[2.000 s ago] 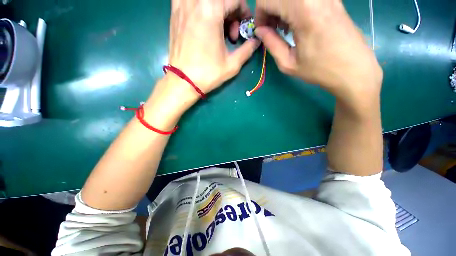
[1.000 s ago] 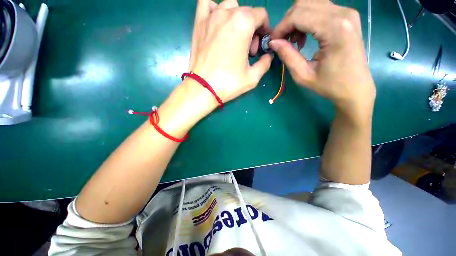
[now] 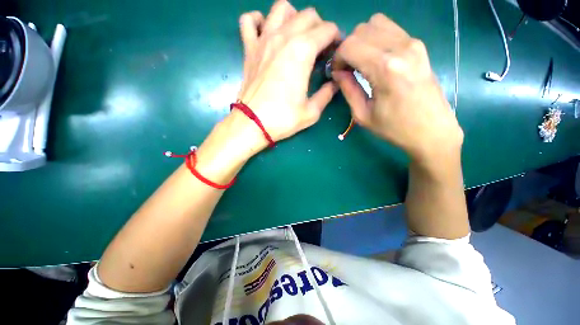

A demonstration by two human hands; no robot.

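A small round part (image 3: 329,68) with a dark rim and a pale face sits between my two hands near the top centre, mostly hidden by the fingers. My left hand (image 3: 286,63) is closed on its left side with thumb and fingers. My right hand (image 3: 388,82) pinches at its right side with thumb and forefinger. A short red-yellow lead (image 3: 347,129) hangs below the right thumb and ends in a tiny white plug. The hands are just above the green bench.
A white camera body (image 3: 28,95) stands on the green bench (image 3: 127,209) at the far left. At right lie a white cable (image 3: 507,51) with a plug, a coppery-white heap (image 3: 550,124), a thin dark sliver (image 3: 547,77) and a black round part (image 3: 542,7).
The right hand has closed further over the round part, hiding more of it and of the lead. The view has shifted, and the heap at right now shows more fully.
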